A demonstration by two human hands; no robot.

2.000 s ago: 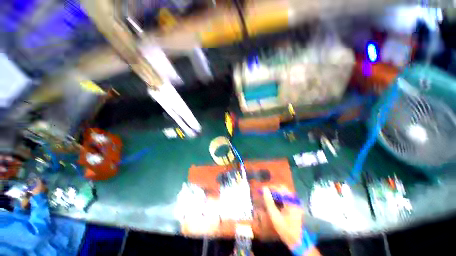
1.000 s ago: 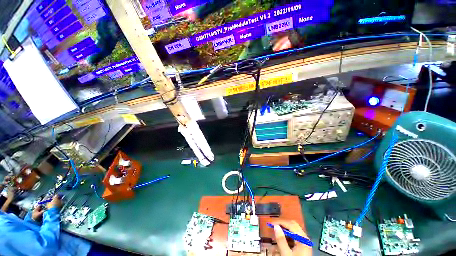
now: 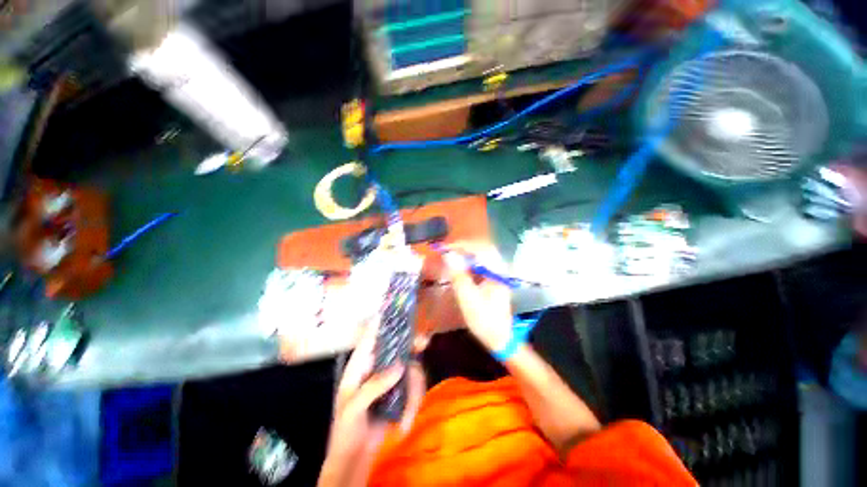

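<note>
The frame is blurred. My left hand (image 3: 366, 385) holds a long black remote control (image 3: 395, 333) upright in front of the mat's near edge. My right hand (image 3: 483, 304), with a blue wrist band, holds a slim blue pen (image 3: 494, 277) at the right part of the orange-brown mat (image 3: 456, 221). A pale circuit board (image 3: 373, 278) lies on the mat, partly hidden by the remote. Another board (image 3: 293, 302) lies at the mat's left. The dark connector block (image 3: 428, 231) lies at the mat's upper part, with cables running to the board.
Two boards (image 3: 566, 255) lie right of the mat. A teal fan (image 3: 732, 124) stands at right, an oscilloscope (image 3: 494, 43) behind. A tape roll (image 3: 342, 190) lies behind the mat, an orange-brown box (image 3: 65, 238) at left. Black slotted racks (image 3: 713, 380) are below the bench edge.
The view has tilted down towards my lap. My left hand has come into view holding the remote. My right hand still holds the blue pen.
</note>
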